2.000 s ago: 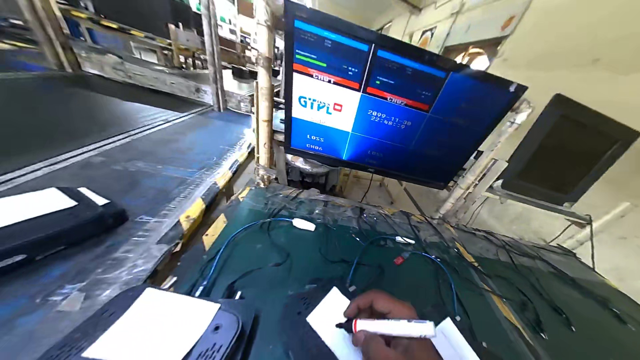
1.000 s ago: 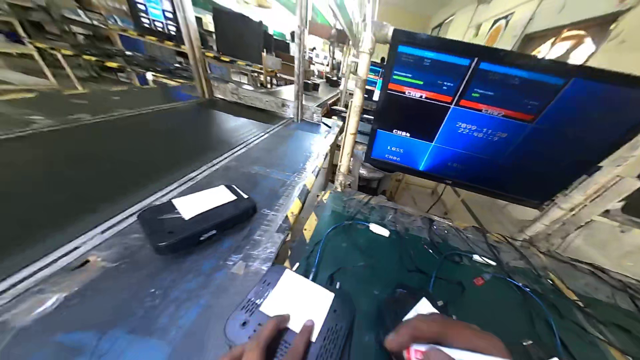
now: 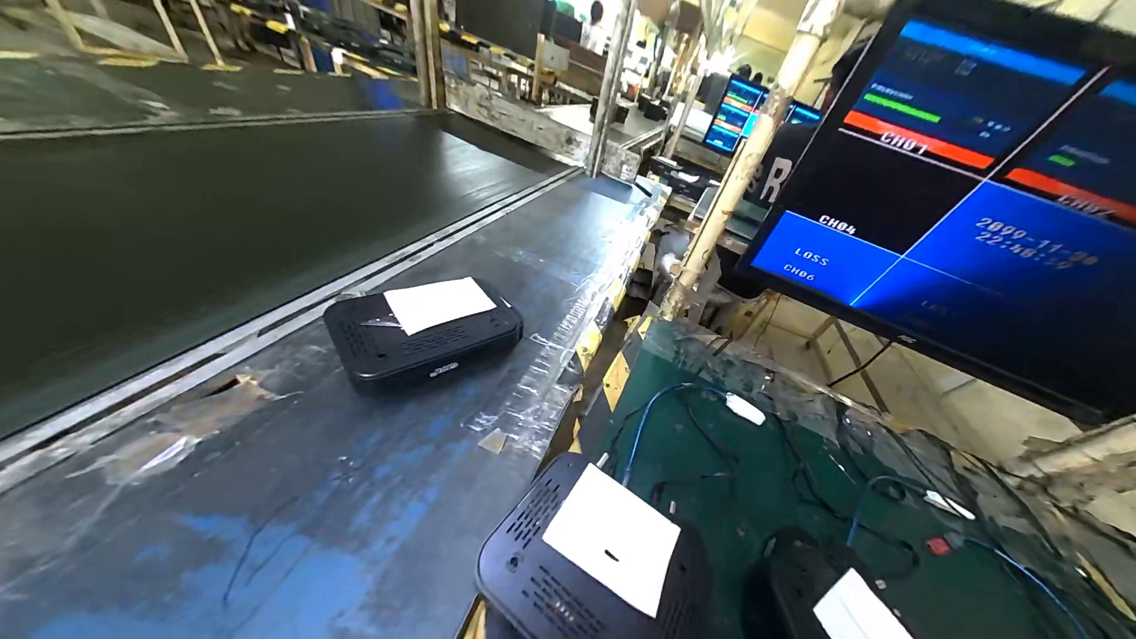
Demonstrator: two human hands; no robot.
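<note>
Neither of my hands shows in the head view now. At the bottom middle, a black plastic box with vent slots [image 3: 532, 568] lies partly over the green mat, with a white paper [image 3: 612, 539] on top that bears a small dark mark. A second black box [image 3: 785, 577], cut off by the bottom edge, has a white paper [image 3: 856, 608] on it. A third black vented box [image 3: 417, 351] sits on the worn blue-black bench, a white paper [image 3: 439, 303] on its lid.
A dark conveyor belt [image 3: 222, 195] runs along the left. A large monitor [image 3: 941, 204] hangs tilted at the right beside a worn pole [image 3: 750, 160]. Blue cable [image 3: 646, 422] with a white connector [image 3: 744, 408] and several black cables lie on the green mat [image 3: 683, 355].
Both hands have left the view; a second ago the left was on the paper of the bottom-middle box, and the right held a marker by the right-hand box. The view has turned left.
</note>
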